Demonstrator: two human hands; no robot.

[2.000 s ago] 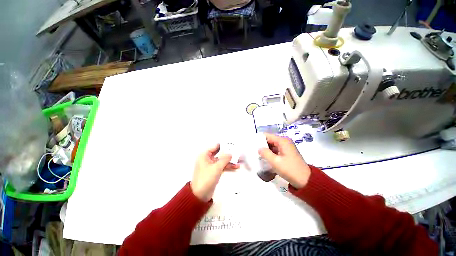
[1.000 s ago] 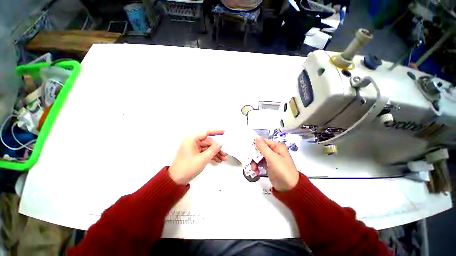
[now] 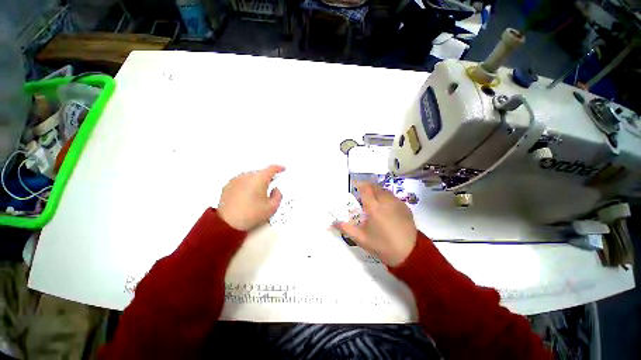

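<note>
Small white printed labels lie on the white table, faint against it. One label [image 3: 281,213] is just right of my left hand, and another [image 3: 346,213] is at the thumb and fingers of my right hand. My left hand [image 3: 249,200] is low over the table, fingers and thumb apart, empty. My right hand [image 3: 383,223] is spread at the left of the needle area, with thumb and index finger apart; its palm side is hidden. The white sewing machine [image 3: 457,126] stands to the right, its needle area lit. The label edges are washed out by glare.
A green basket [image 3: 83,135] with cords and oddments is at the left edge. A tan stack of strips [image 3: 617,239] is behind the machine's right end. Khaki cloth [image 3: 49,309] is below the table at left. A ruler scale [image 3: 274,294] runs along the front edge.
Both hands have let go of the white printed pieces they held up between them and moved apart, fingers spread. The pieces now lie on the table. The view has shifted slightly.
</note>
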